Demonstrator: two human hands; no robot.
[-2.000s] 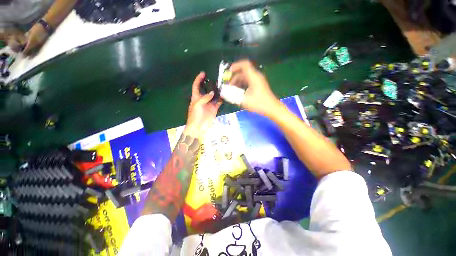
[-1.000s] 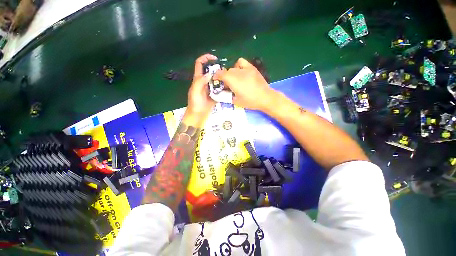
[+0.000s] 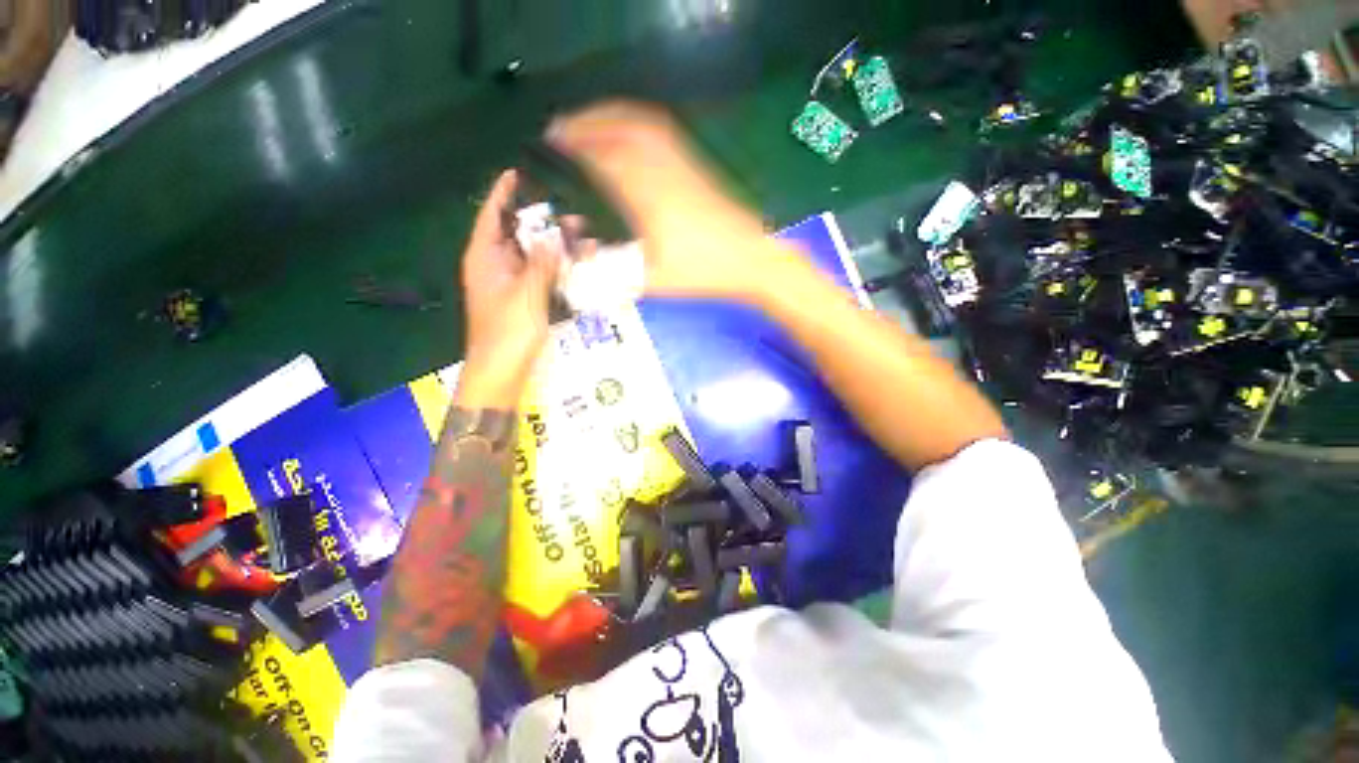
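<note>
My left hand is raised over the back edge of the printed carton sheet, its fingers around a small circuit board assembly that shows pale and whitish. My right hand is blurred, just to the right and a little above it. A white piece shows under my right hand. A dark thin shape lies by the right fingertips; whether they hold it cannot be told. Loose black case parts lie in a pile near my body, on the blue and yellow carton sheet.
Stacked black case parts stand at the left, beside a red item. Circuit boards with dark leads are heaped at the right. Green circuit boards lie on the green belt. A white bench is at upper left.
My right hand has moved up and away from the board, which it was touching a second ago. My left hand still holds the board. The whole view has shifted.
</note>
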